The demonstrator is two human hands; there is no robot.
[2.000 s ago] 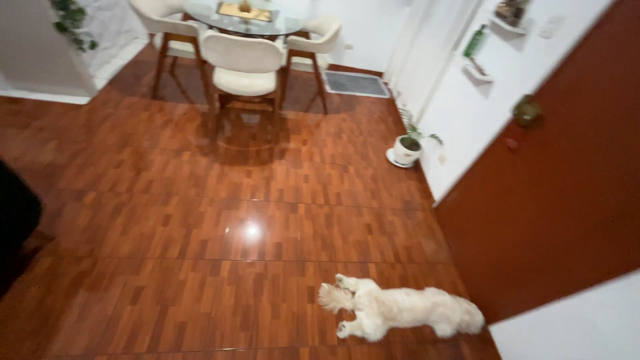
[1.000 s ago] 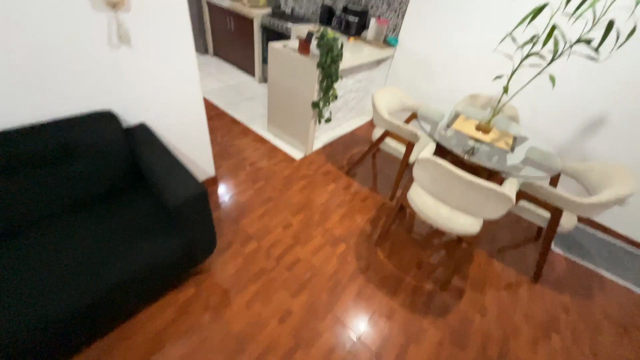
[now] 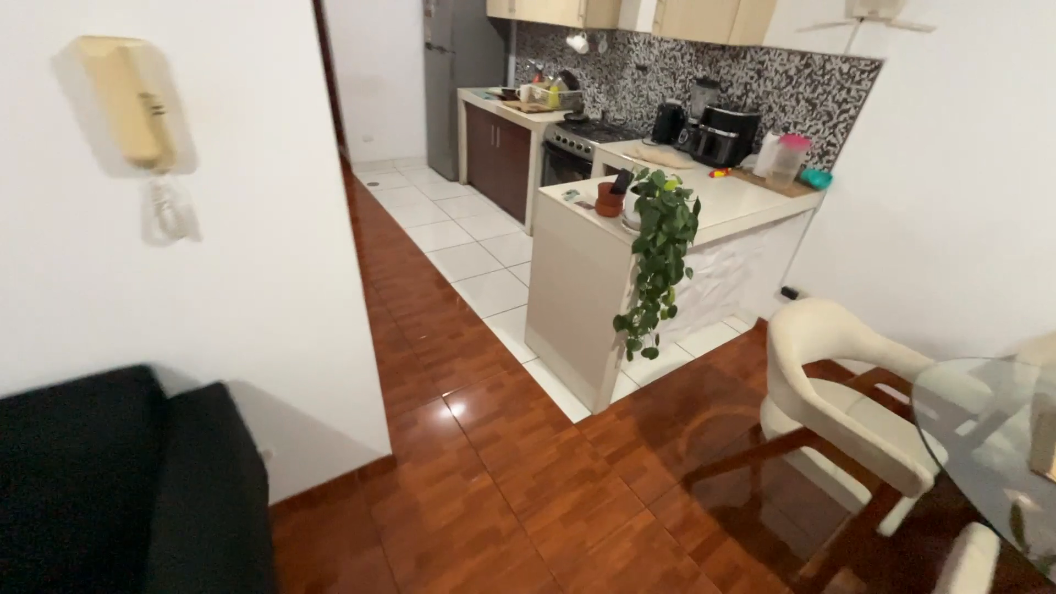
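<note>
Neither my left hand nor my right hand shows in the head view. Ahead, a trailing potted plant (image 3: 660,247) hangs over the corner of a pale kitchen counter (image 3: 577,289). Beside it on the counter stands a small terracotta pot (image 3: 609,200) with a dark object behind it. Further along are a black air fryer (image 3: 726,134), a black kettle (image 3: 667,124), a blender (image 3: 704,99) and a plastic pitcher with a pink lid (image 3: 789,161). A stove (image 3: 569,153) and a grey refrigerator (image 3: 466,82) are at the back.
A black sofa (image 3: 206,462) is at the lower left, below a wall-mounted intercom handset (image 3: 128,103). At the right, a cream armchair (image 3: 850,396) stands by a round glass table (image 3: 973,412). Reddish-brown floor (image 3: 495,495) meets white kitchen tiles (image 3: 487,247) beside the wall's corner.
The view has swung left and toward the kitchen. The white dog on the floor and the potted plant by the door, seen two seconds ago, are out of view.
</note>
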